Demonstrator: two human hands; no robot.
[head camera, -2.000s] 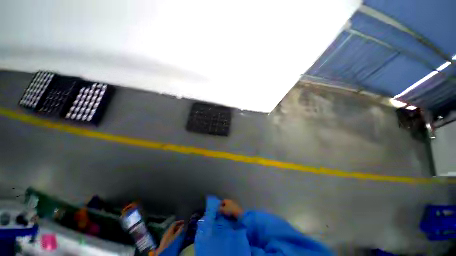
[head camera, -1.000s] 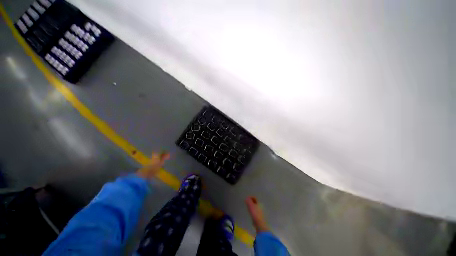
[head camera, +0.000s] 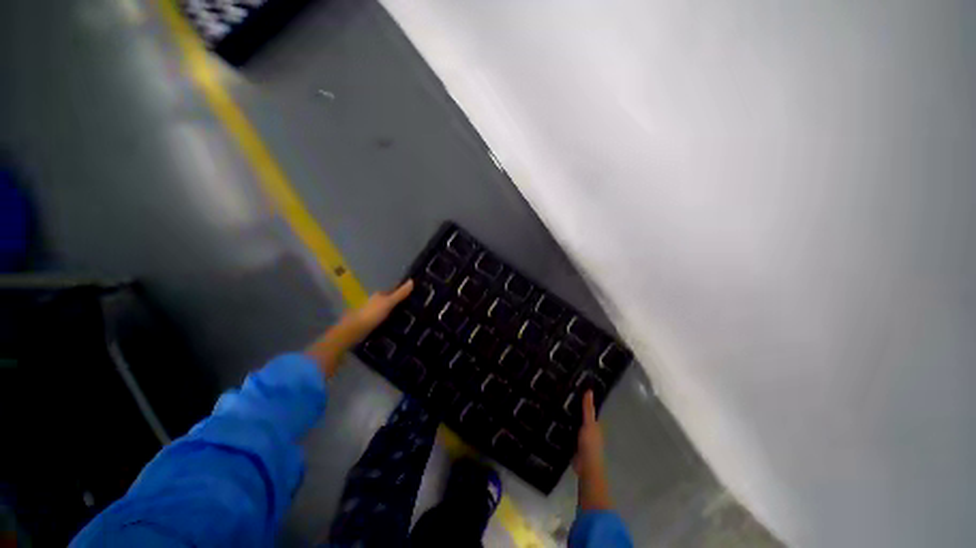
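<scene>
A black blister tray (head camera: 494, 348) with rows of square pockets lies tilted across the middle of the view, above the grey floor. My left hand (head camera: 362, 321) grips its left edge, thumb on top. My right hand (head camera: 590, 444) grips its lower right edge, thumb or finger along the rim. The fingers under the tray are hidden. The pockets look dark with pale outlines; I cannot tell whether they hold parts.
A dark tray stack with pale parts (head camera: 230, 21) stands on the floor at the upper left. A white wall (head camera: 749, 214) fills the right. A yellow floor line (head camera: 273, 177) runs diagonally. A dark object with a pale frame (head camera: 64, 396) is at the left. My legs are below the tray.
Both hands have moved onto the black tray and taken hold of it, and it appears larger and closer. The view has turned, and the tray stack has shifted toward the top edge.
</scene>
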